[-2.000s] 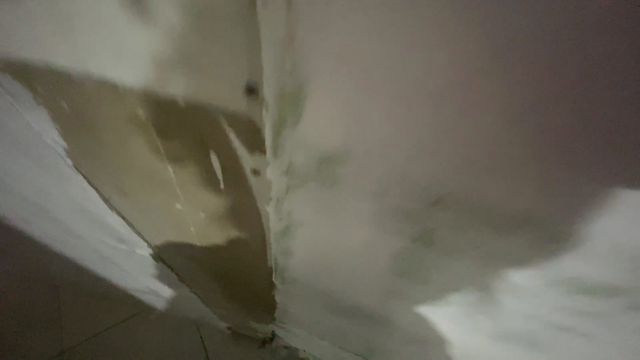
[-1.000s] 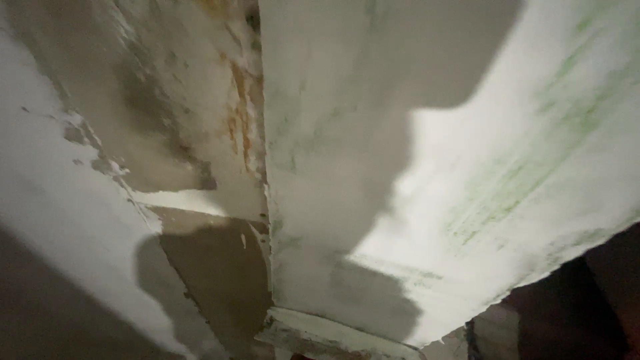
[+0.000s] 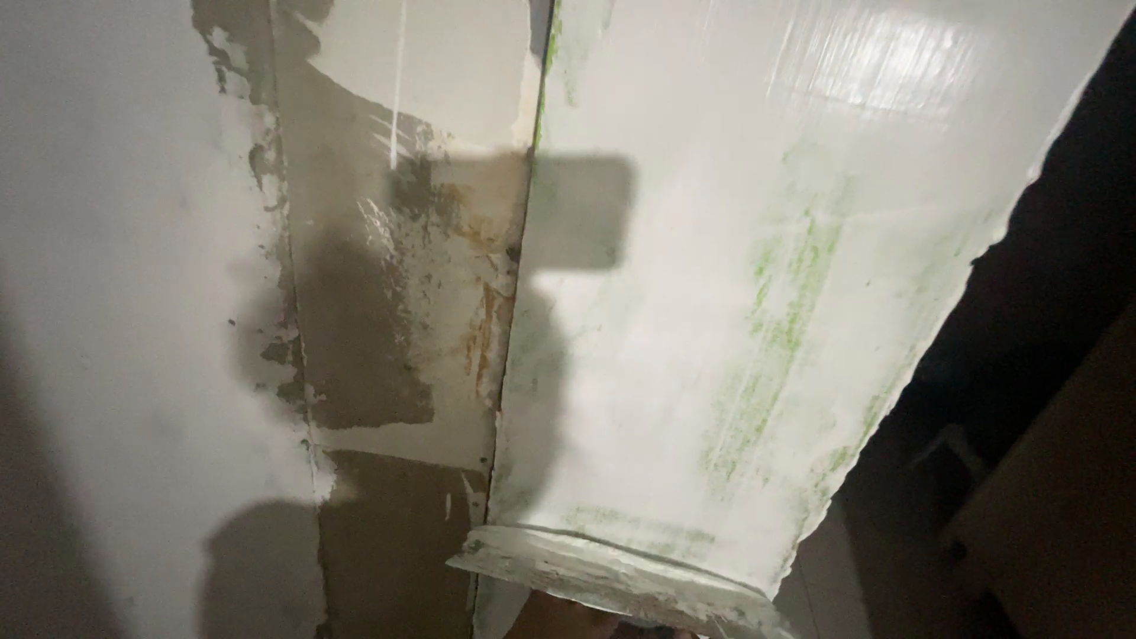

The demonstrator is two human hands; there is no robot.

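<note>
A wide putty-smeared plastering blade (image 3: pixel 621 577) lies across the lower part of a white skim-coated wall face (image 3: pixel 657 355), with its long edge against or very near the surface. Just below it, at the bottom edge of the view, a small part of my right hand (image 3: pixel 564 617) shows, holding the blade from beneath; most of that hand is cut off. Wet putty shines near the top of the face, and green patches show through lower down. My left hand is out of view.
Left of the inner corner runs a patchy beige and brown strip (image 3: pixel 399 355), then a smoother white wall (image 3: pixel 115 266). Dark shadows fall over them. At right, beyond the ragged outer edge, are dim floor tiles (image 3: pixel 816 550) and a brown panel-like surface (image 3: pixel 1065 479).
The view has shifted a lot. The blade, only partly seen low down a second ago, now shows more fully with part of my hand. The dark shadow on the white face covers less of it.
</note>
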